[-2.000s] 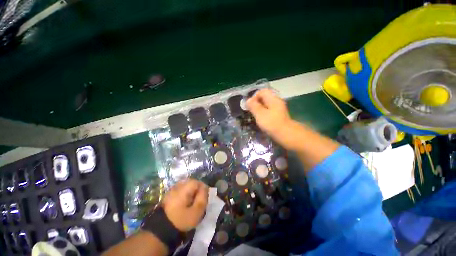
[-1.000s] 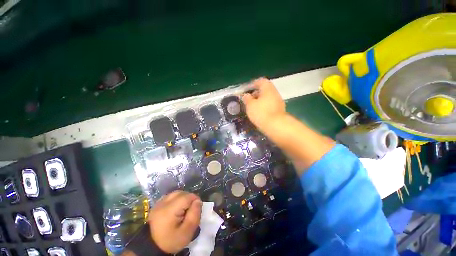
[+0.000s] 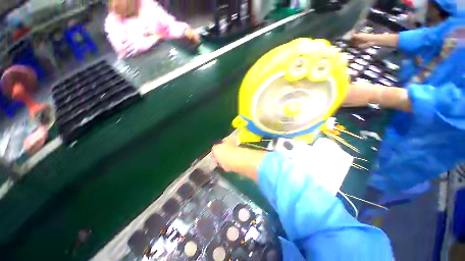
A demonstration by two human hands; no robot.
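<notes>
My right hand [image 3: 232,159] is blurred beyond the upper right corner of the clear blister tray [image 3: 230,189], by the pale belt edge. I cannot tell if it holds anything. The tray lies at the bottom, cut off by the frame, with black watch modules [image 3: 170,206] in rows. Several modules nearer the front carry a pale round adhesive pad [image 3: 243,214]. The modules seen along the back row are dark, with no pad visible. My left hand is out of the picture.
The green conveyor belt [image 3: 132,168] runs diagonally. The yellow fan [image 3: 293,97] stands beyond my hand, with white paper [image 3: 326,163] and thin sticks. A person in blue works at right, others across the belt. A black tray [image 3: 94,97] sits at upper left.
The view has swung right and up, bringing people and the black tray into sight. My left hand, the release strip and the foam tray have left the picture. My right hand is now off the module row.
</notes>
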